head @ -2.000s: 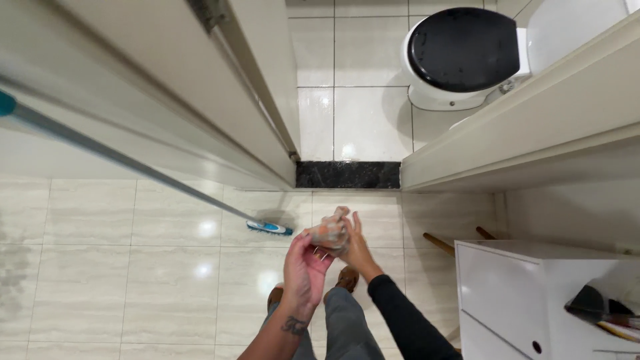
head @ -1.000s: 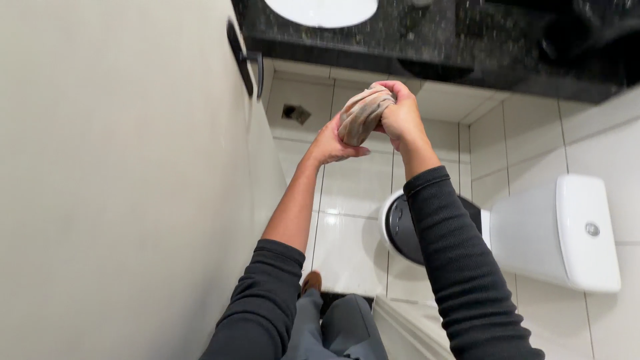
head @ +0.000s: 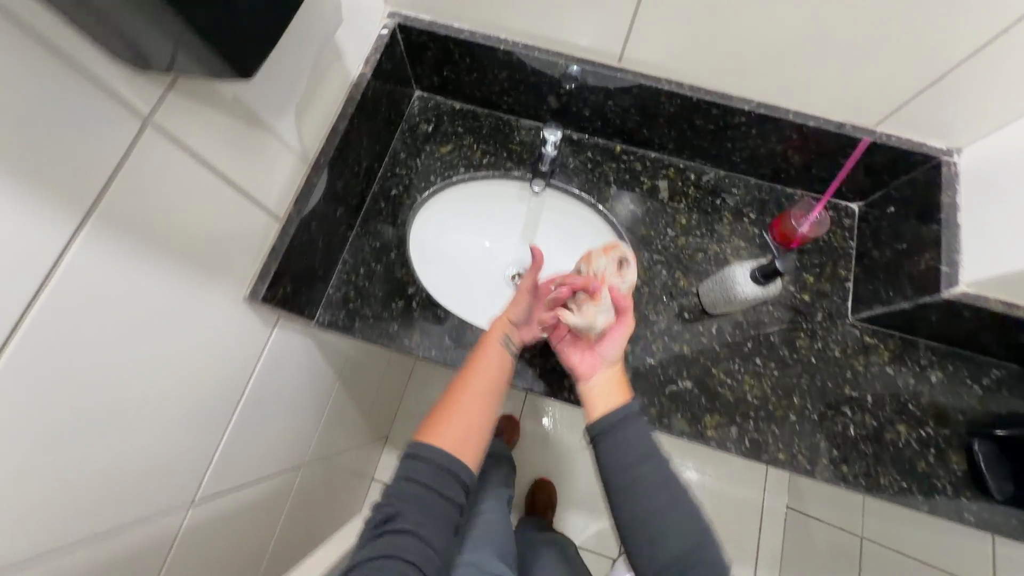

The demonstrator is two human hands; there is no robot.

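Observation:
A crumpled, pale cloth with orange and brownish patches [head: 606, 276] is bunched in my right hand [head: 596, 340], above the right front edge of a white oval sink basin [head: 472, 240]. Against the cloth's left side is my left hand [head: 534, 304], thumb raised and fingers spread; whether it grips the cloth I cannot tell. Behind the hands, a chrome faucet [head: 548, 152] stands at the back of the basin. The basin's drain shows just left of my left hand's thumb.
Black speckled stone forms the countertop [head: 720, 376]. To the right stand a textured soap dispenser with a black pump [head: 736, 286] and a red container with a pink stick [head: 796, 224]. A dark wall fixture [head: 216, 32] hangs at upper left; a black object [head: 996, 464] sits far right.
The view has moved from the doorway past the toilet to the sink. The cloth, held between both hands earlier, is now over the basin's edge, and my left hand's fingers have spread.

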